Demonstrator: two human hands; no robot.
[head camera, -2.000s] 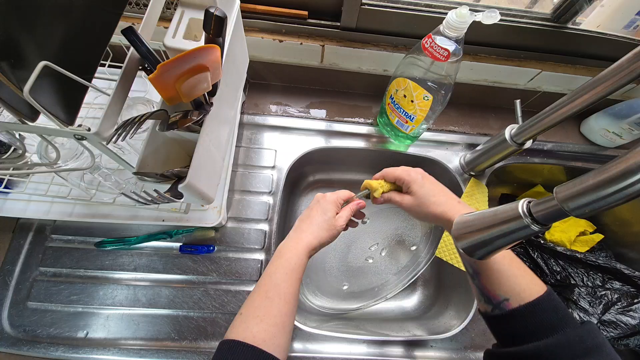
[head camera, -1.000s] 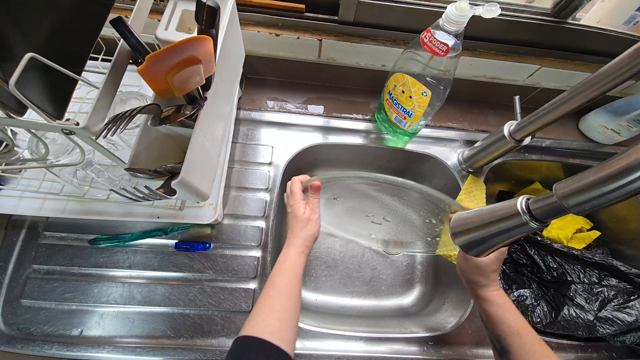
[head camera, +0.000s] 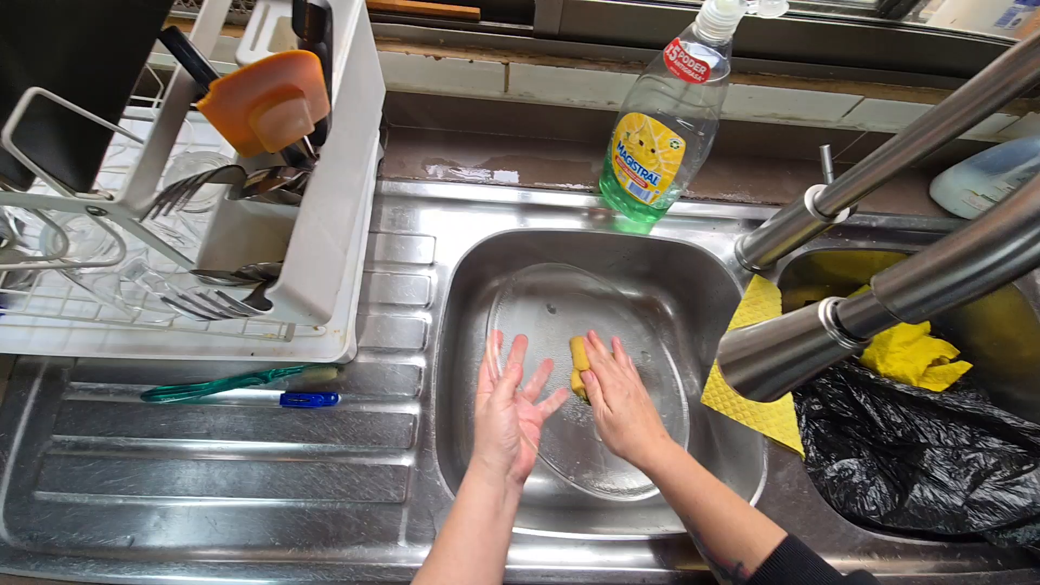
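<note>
A clear oval glass dish (head camera: 561, 443) lies tilted in the left basin of a stainless steel sink (head camera: 601, 516). My left hand (head camera: 512, 410) is at the dish's left side, fingers spread, and the rim passes by the palm. In my right hand (head camera: 621, 398) is a yellow sponge (head camera: 579, 366), pressed on the glass near the middle of the dish. Water drops or suds show on the glass. The faucet's spout (head camera: 764, 357) hangs to the right of my right hand.
Behind the basin stands a dish soap bottle (head camera: 650, 138). A dish rack (head camera: 345, 244) with cutlery is at left, above a green-handled brush (head camera: 227, 383). At right are a yellow cloth (head camera: 751, 398), a yellow crumpled cloth (head camera: 914, 357) and a black plastic bag (head camera: 910, 455).
One second ago the dish was raised between my hands, with my right hand partly behind the faucet; now it sits lower in the basin. My right hand has moved left onto it with the sponge.
</note>
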